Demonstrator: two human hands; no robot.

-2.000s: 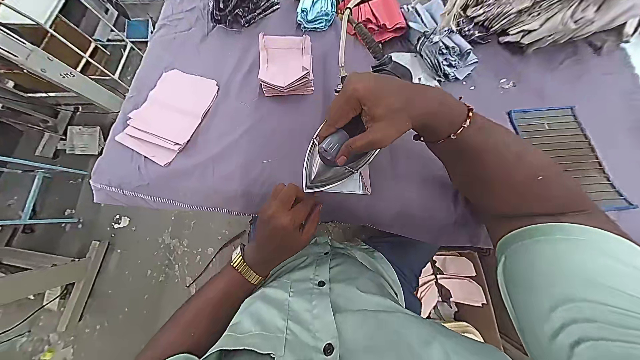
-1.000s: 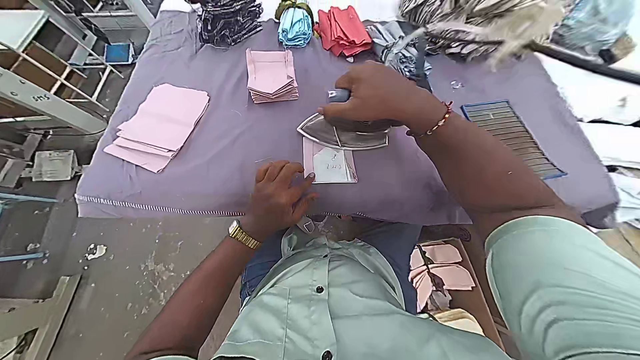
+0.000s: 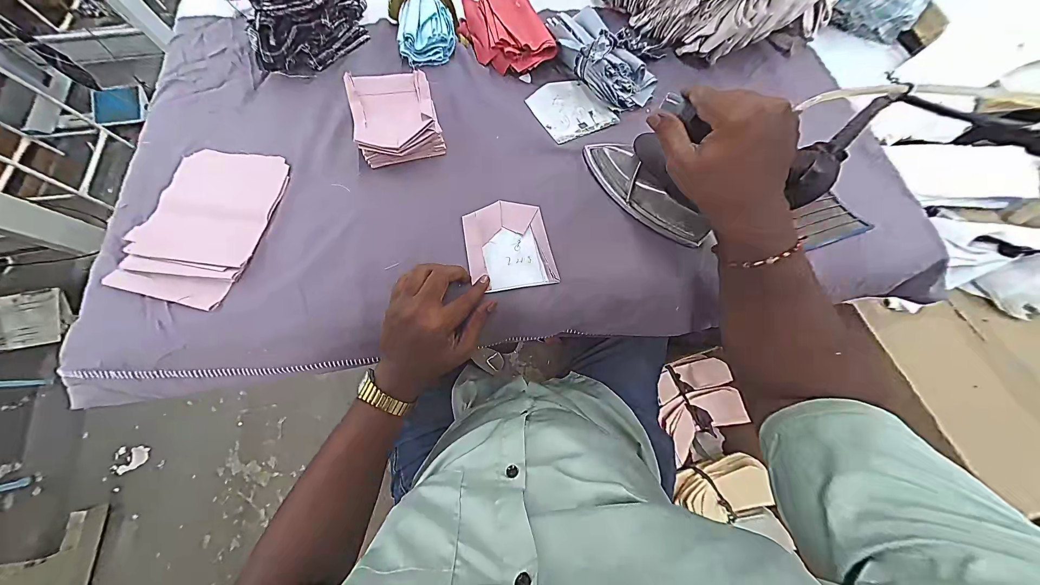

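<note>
My right hand is closed on the handle of an electric iron, whose tip points left, on the right part of the cloth-covered table. Fingertips of my left hand touch the lower left corner of a pink fabric piece. Its edges are folded around a white template that bears handwriting. Behind it is a stack of folded pink pieces. Flat pink fabric pieces are piled at the left. A second white template lies behind the iron.
Bundles of dark, light blue, red and grey-blue fabric line the far side of the purple table cover. A ribbed rest is partly behind my right wrist. More pink bundles sit below the table edge.
The iron in my right hand has moved right, off the pink piece. The folded piece and its template now show fully. My left hand remains at the piece's near edge.
</note>
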